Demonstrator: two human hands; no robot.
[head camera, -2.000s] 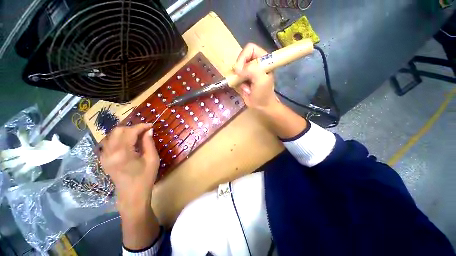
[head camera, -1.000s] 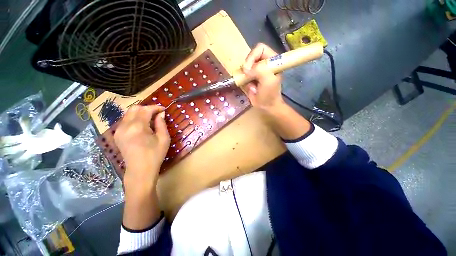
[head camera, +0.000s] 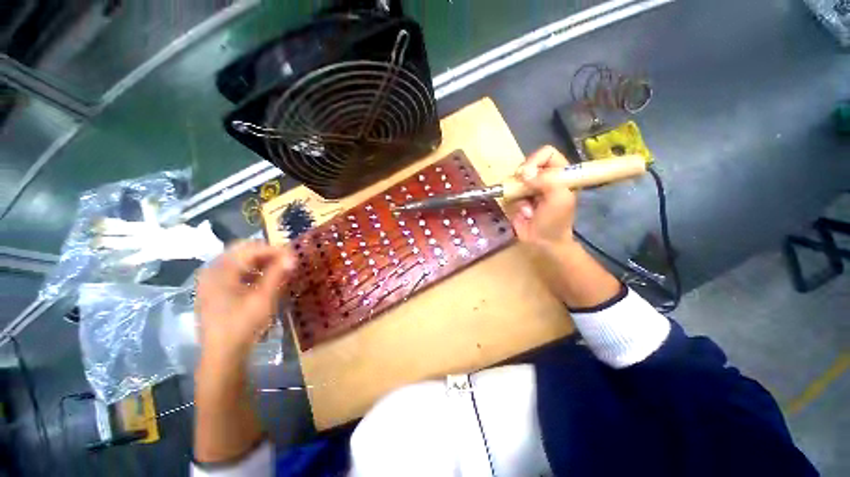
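Note:
A reddish-brown jig with rows of holes and small silvery dots lies aslant on a tan board. Short dark leads lie across its lower left part. My right hand grips the pale wooden handle of a soldering iron; its metal barrel points left and its tip is over the jig's upper middle rows. My left hand is blurred, at the jig's left edge, thumb and fingers close together; whether it holds anything cannot be told. A thin pale strand trails below my left wrist.
A black fan with a wire guard stands behind the jig. A dark pile of leads and yellow rings lie at the board's far left corner. Plastic bags and a white glove lie left. A yellow sponge and coiled stand are right.
My left hand has moved left, away from the iron's tip and off the jig's rows. The iron stays in my right hand over the jig. The view has shifted, showing more behind the fan.

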